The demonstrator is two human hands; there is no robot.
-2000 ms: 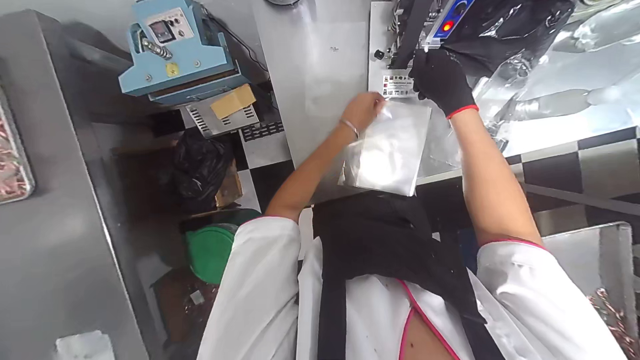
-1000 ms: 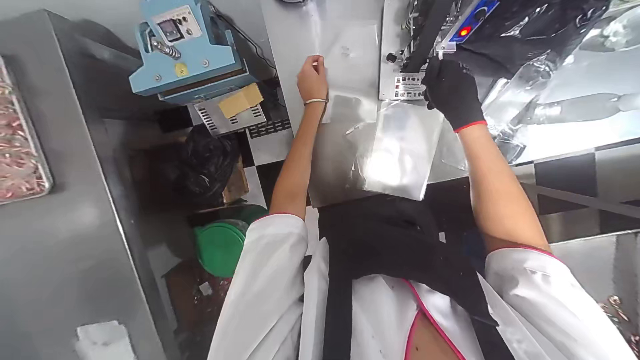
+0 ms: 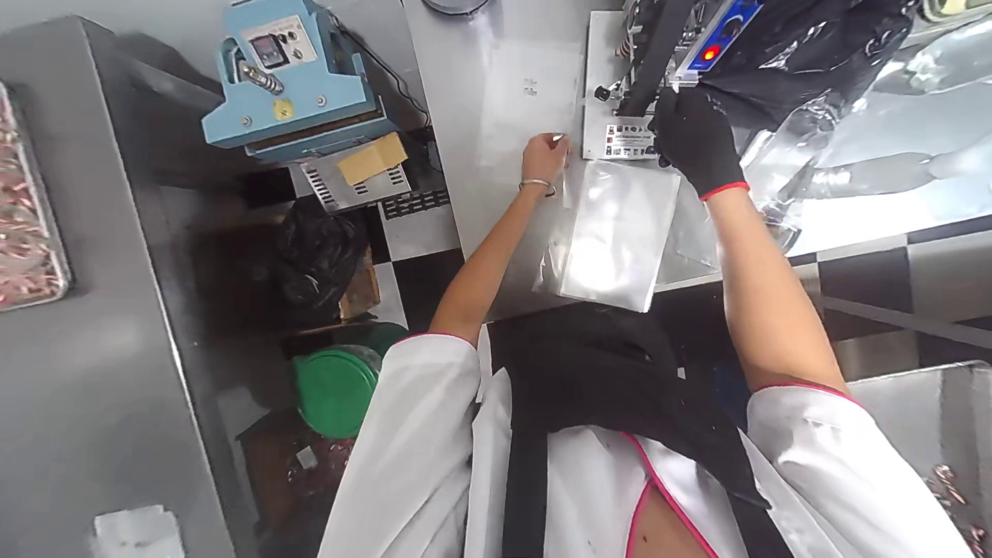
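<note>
My left hand (image 3: 545, 160), bare with a bracelet at the wrist, is above the metal table between two lots of clear plastic; its fingers are bent, and whether they pinch a bag edge is unclear. A stack of clear plastic bags (image 3: 620, 232) lies to its right, near the table's front edge. Beyond the hand lies a flat clear bag (image 3: 531, 93) with small print. My right hand (image 3: 697, 139), in a black glove with a red cuff, is at the front end of a machine (image 3: 651, 62) with a lit red button; its fingers are partly hidden there.
A light-blue machine (image 3: 298, 85) stands at the left beyond a gap, above a green lid (image 3: 337, 391). Black plastic (image 3: 814, 54) and clear plastic (image 3: 798, 155) lie right of my gloved hand. A tray of wrapped pieces (image 3: 31, 209) sits on the far-left metal surface.
My left hand was at the bag stack, then farther out to the left, and is now back closer to the stack. A flat clear bag now lies left of the machine. My gloved hand stays by the machine.
</note>
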